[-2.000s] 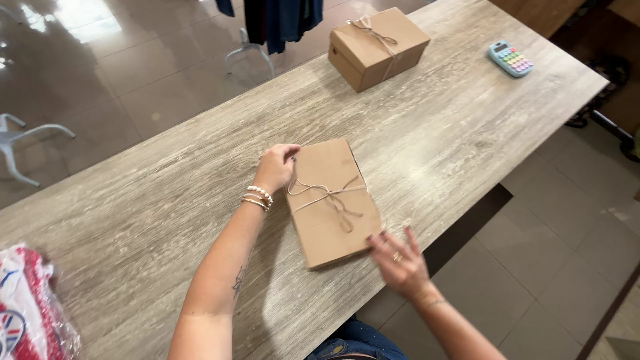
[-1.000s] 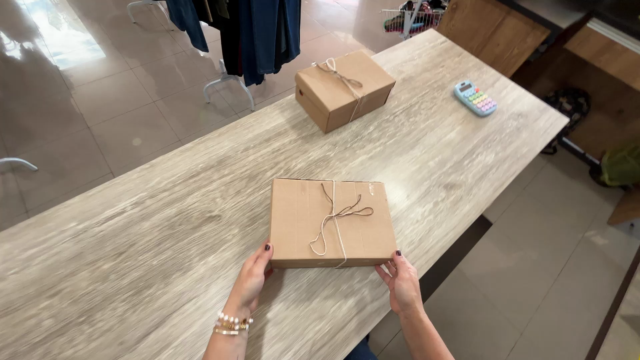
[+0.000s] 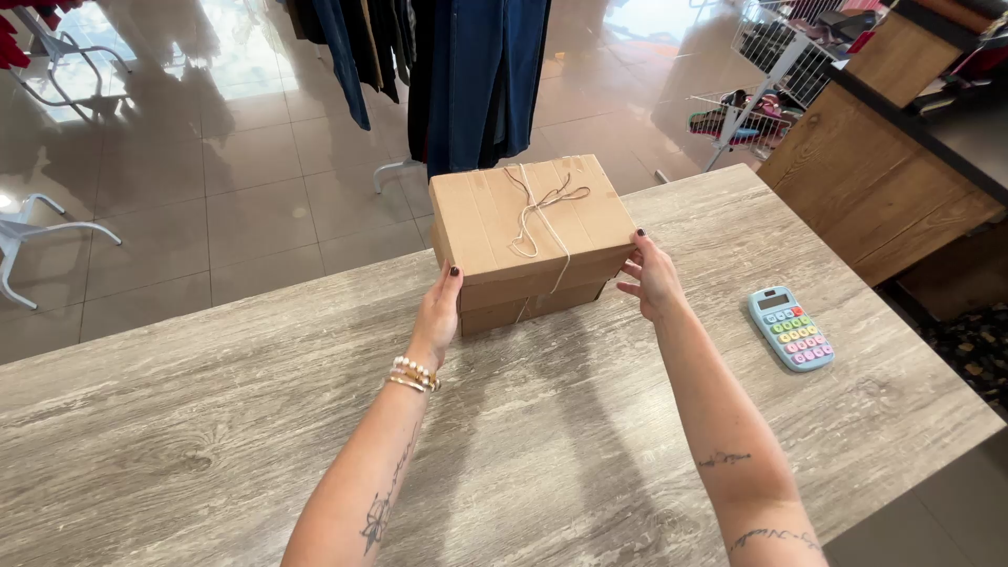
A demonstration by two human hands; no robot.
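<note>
A flat cardboard box tied with twine in a bow [image 3: 488,216] lies on top of a second cardboard box [image 3: 496,316], near the far edge of the wood-look table [image 3: 315,441]. The upper box hides most of the lower one. My left hand [image 3: 437,315] grips the near left corner of the upper box, thumb on its edge. At the near right corner, my right hand [image 3: 655,276] holds the same box, with its thumb on the top edge and other fingers apart beside the side wall.
A light blue calculator with coloured keys [image 3: 791,329] lies on the table to the right. Jeans [image 3: 488,87] hang on a rack just beyond the far edge. Wire baskets [image 3: 744,122] and a wooden counter [image 3: 890,181] stand at the back right.
Both hands have carried the flat box from the near part of the table onto the other box. Two seconds ago it lay turned, with the right hand beside it. The view has shifted.
</note>
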